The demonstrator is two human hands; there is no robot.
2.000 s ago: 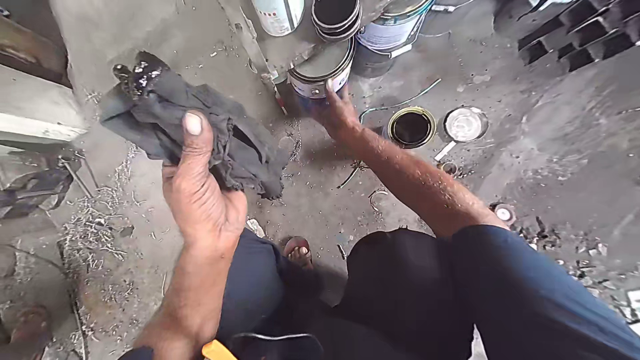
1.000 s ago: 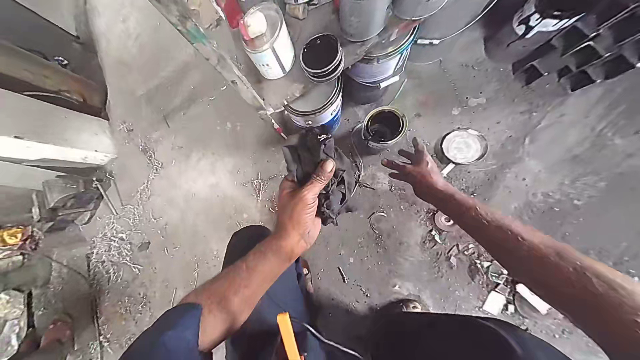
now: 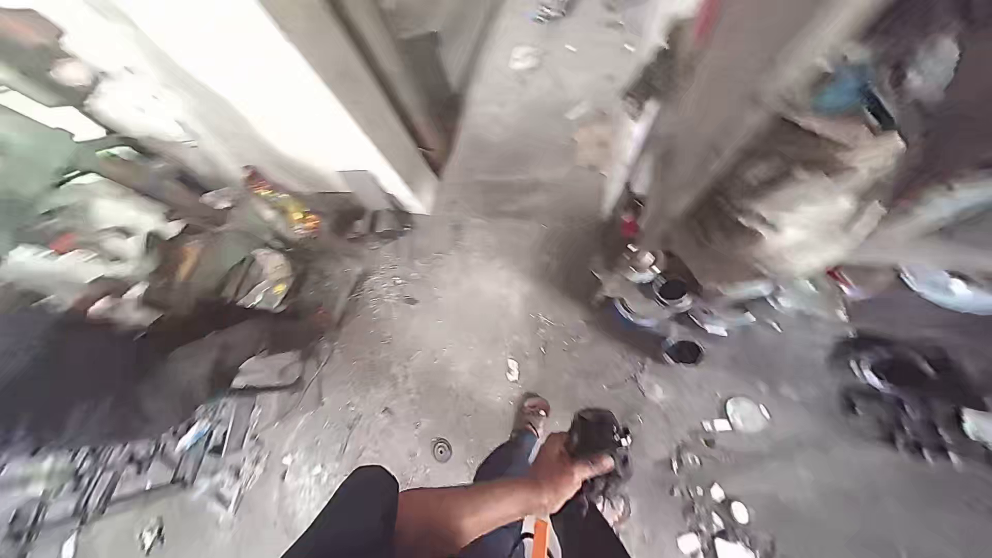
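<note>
In the head view my left hand (image 3: 559, 474), low and right of centre, is closed around a dark, crumpled cloth (image 3: 595, 434). The cloth hangs over my legs, close to my foot (image 3: 533, 411). My right hand cannot be made out. Ahead and to the right, an open can with a dark inside (image 3: 684, 353) stands on the concrete floor, in front of a cluster of blurred paint cans (image 3: 639, 310). A round pale lid (image 3: 747, 415) lies on the floor nearer to me. The frame is strongly blurred.
A pale pillar (image 3: 372, 147) rises at the upper left, beside a blurred heap of mixed items (image 3: 155, 263). Metal pieces (image 3: 139, 480) cover the lower left. Scraps (image 3: 717, 504) litter the lower right floor. A dark object (image 3: 899, 372) stands at the right. A passage of floor (image 3: 527, 155) runs between the walls.
The view has swung and pulled back widely. My left hand still holds the cloth, now farther from the cans. My right hand, seen spread near the open can one second ago, is out of sight.
</note>
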